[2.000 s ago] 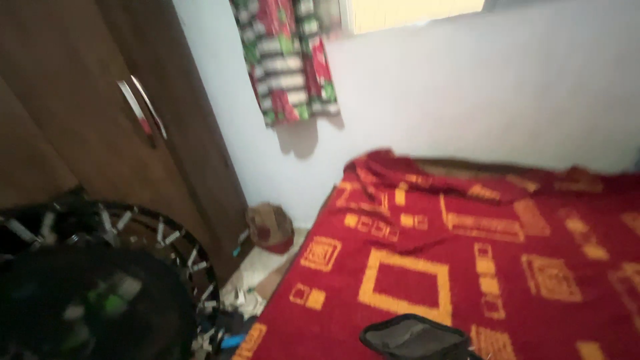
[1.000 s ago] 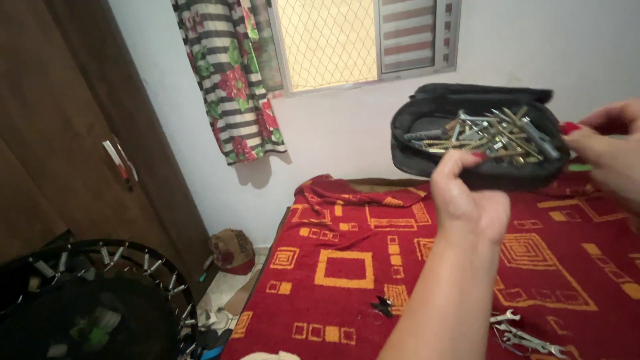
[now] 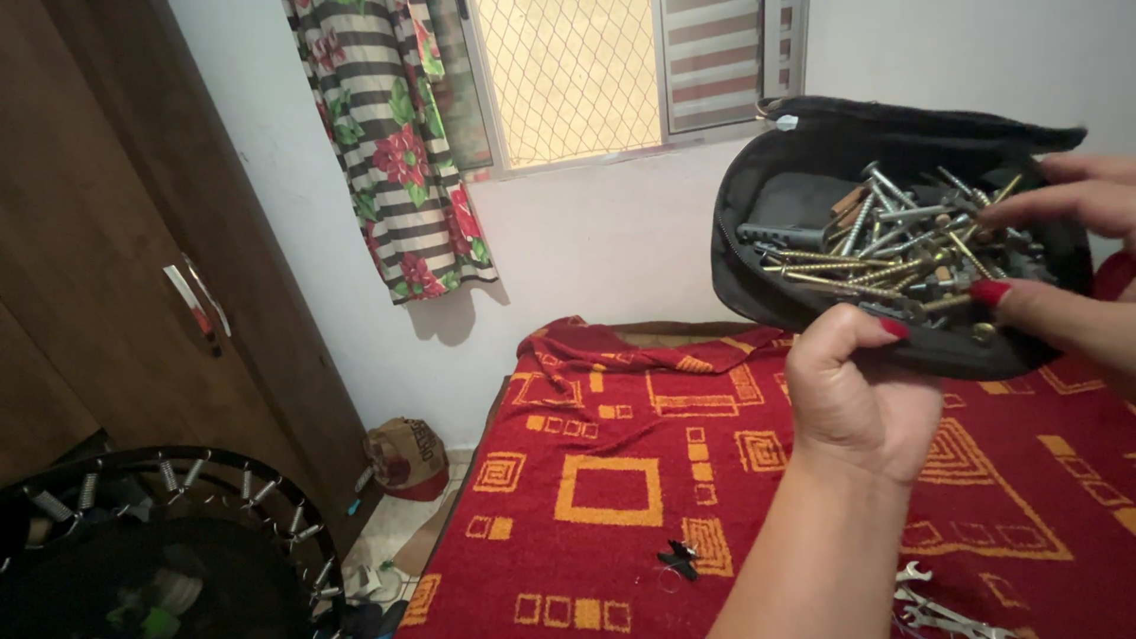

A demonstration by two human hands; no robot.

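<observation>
My left hand (image 3: 861,390) holds up an unzipped black fabric case (image 3: 745,284) from below, its thumb on the near rim. Inside lies a heap of screws (image 3: 887,240), some gold-coloured and some silver, with a grey plastic wall plug (image 3: 781,235) at the left. My right hand (image 3: 1056,248) reaches in from the right, fingers apart over the right part of the heap; the thumb touches the screws. Whether it pinches one cannot be told. Metal wrenches (image 3: 945,612) lie on the red blanket (image 3: 612,559) below, along with a small black object (image 3: 679,559).
The blanket covers a bed below a window (image 3: 577,84). A floral striped curtain (image 3: 399,160) hangs left of it. At the left stand a brown wardrobe (image 3: 115,231) and a small trampoline (image 3: 177,550) with springs. A paper bag (image 3: 406,457) sits on the floor between wardrobe and bed.
Two seconds ago neither hand was in view. Since one second ago, my right hand has moved from the case's right edge to over the screws. The view has shifted.
</observation>
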